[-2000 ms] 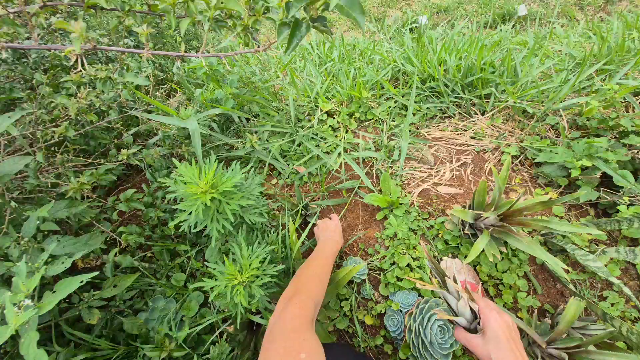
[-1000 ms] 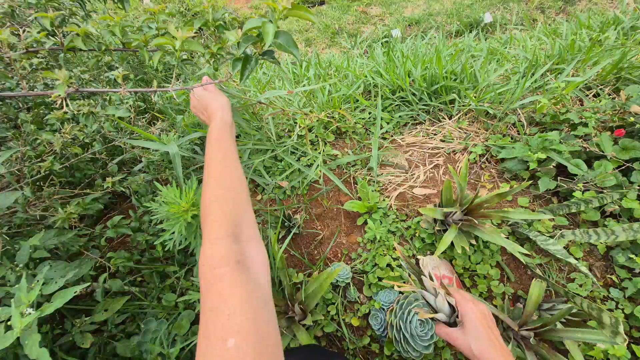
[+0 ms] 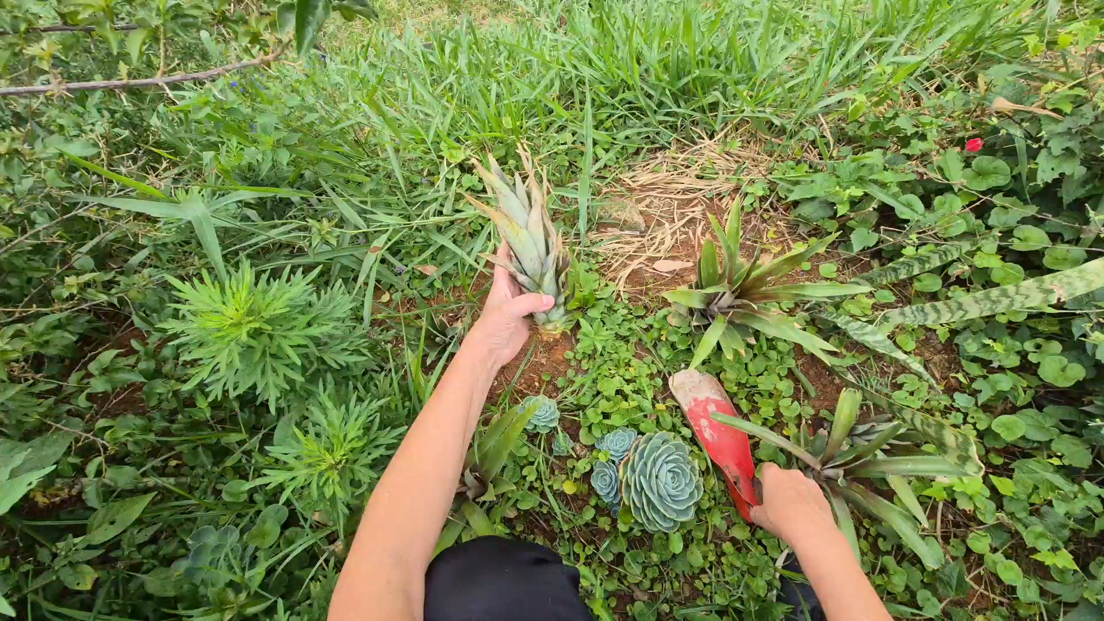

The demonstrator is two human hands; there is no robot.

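Note:
My left hand (image 3: 507,310) grips a pineapple crown (image 3: 528,233) near its base, thumb across the lower leaves, above a patch of bare reddish soil (image 3: 539,366). The crown's leaves point up and away from me. At the lower right, my right hand (image 3: 792,500) is closed around the handle end of a red hand trowel (image 3: 723,435), whose soil-smeared tip points up and left. The handle itself is mostly hidden by the fingers. Just left of the trowel grows a large blue-green succulent rosette (image 3: 661,480), with smaller rosettes (image 3: 617,443) beside it.
A spiky bromeliad-like plant (image 3: 733,297) grows beyond the trowel, another (image 3: 849,461) beside my right hand. Mottled snake plant leaves (image 3: 1000,293) reach in from the right. Feathery green plants (image 3: 250,328) stand left of my forearm. Dry straw (image 3: 681,190) lies ahead; a thin branch (image 3: 155,82) crosses the upper left.
My left hand has come down from the branch and now holds the pineapple crown. Earlier, my right hand held the crown and the trowel together; now only the trowel is in it.

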